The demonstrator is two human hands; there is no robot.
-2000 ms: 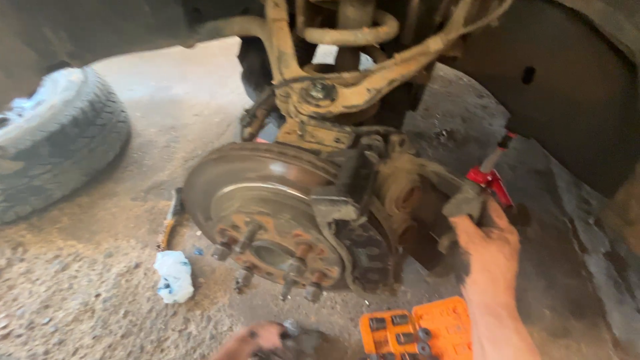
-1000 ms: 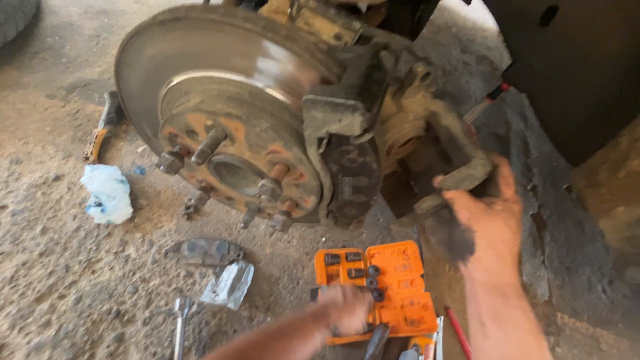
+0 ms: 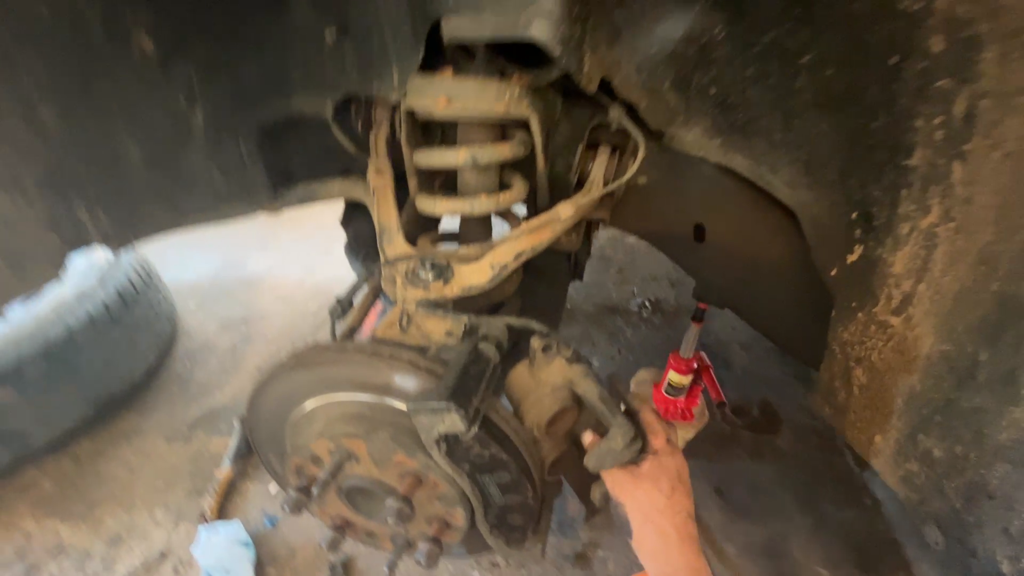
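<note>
My right hand (image 3: 652,472) grips the outer end of the dirty brake caliper (image 3: 588,400), which is swung out to the right of the brake disc (image 3: 352,392). The caliper bracket (image 3: 460,392) sits over the disc's right edge, with a dark brake pad (image 3: 504,480) in it. Wheel studs (image 3: 400,508) stick out of the rusty hub (image 3: 368,496). Above the disc are the control arm (image 3: 496,264) and the coil spring (image 3: 472,152). My left hand is out of the frame.
A red bottle jack (image 3: 680,388) stands behind my right hand. A tire (image 3: 80,352) lies on the ground at the left. A tool with an orange handle (image 3: 224,472) and a crumpled pale blue wrapping (image 3: 224,548) lie left of the disc. The dark wheel arch (image 3: 920,240) surrounds the suspension.
The view has tilted up, so the orange socket case and the pad on the ground are out of frame. My left hand, over the case one second ago, has left the view. My right hand stays on the caliper.
</note>
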